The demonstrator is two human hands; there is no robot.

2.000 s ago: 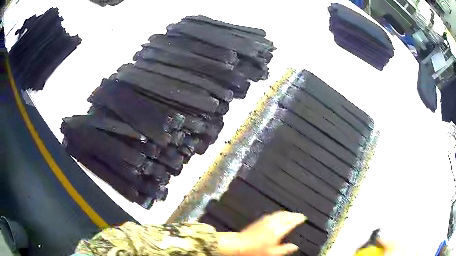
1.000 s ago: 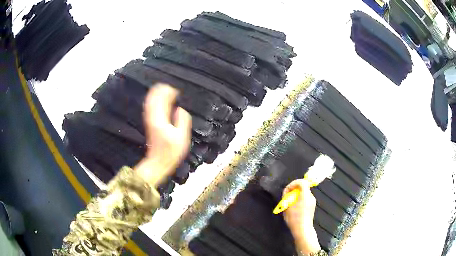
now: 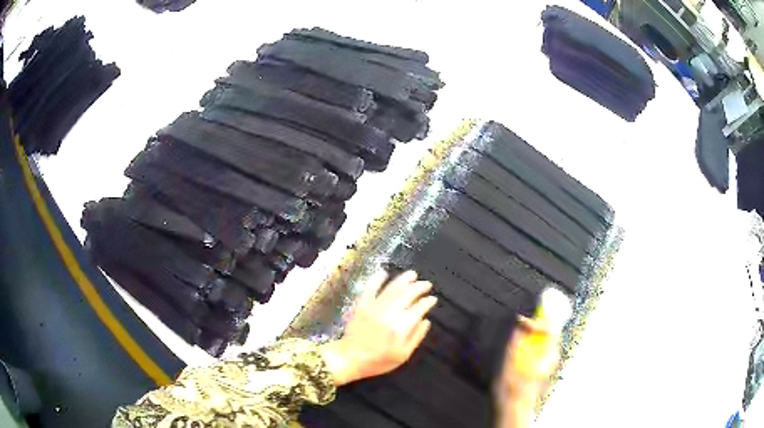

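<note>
A row of overlapping black pieces (image 3: 519,201) lies on the tan gluing board (image 3: 352,266), whose long edges are crusted with whitish glue. My left hand (image 3: 387,322) is on the near part of the row at its left edge, palm down with fingers spread; I see nothing held in it. My right hand (image 3: 523,368), blurred, holds the glue brush (image 3: 553,311) at the row's right edge, pale bristles pointing away from me. The bristles are over or on the glued right edge; contact cannot be told.
Glued pieces (image 3: 251,150) lie in a ragged spread left of the board. Black piles lie at the far left (image 3: 63,84) and far right (image 3: 599,63). A walkway with a yellow line (image 3: 92,292) runs along the left table edge.
My left hand has moved right from above the glued pieces onto the row. My right hand and the brush have moved right and slightly nearer, from mid-row to its right edge.
</note>
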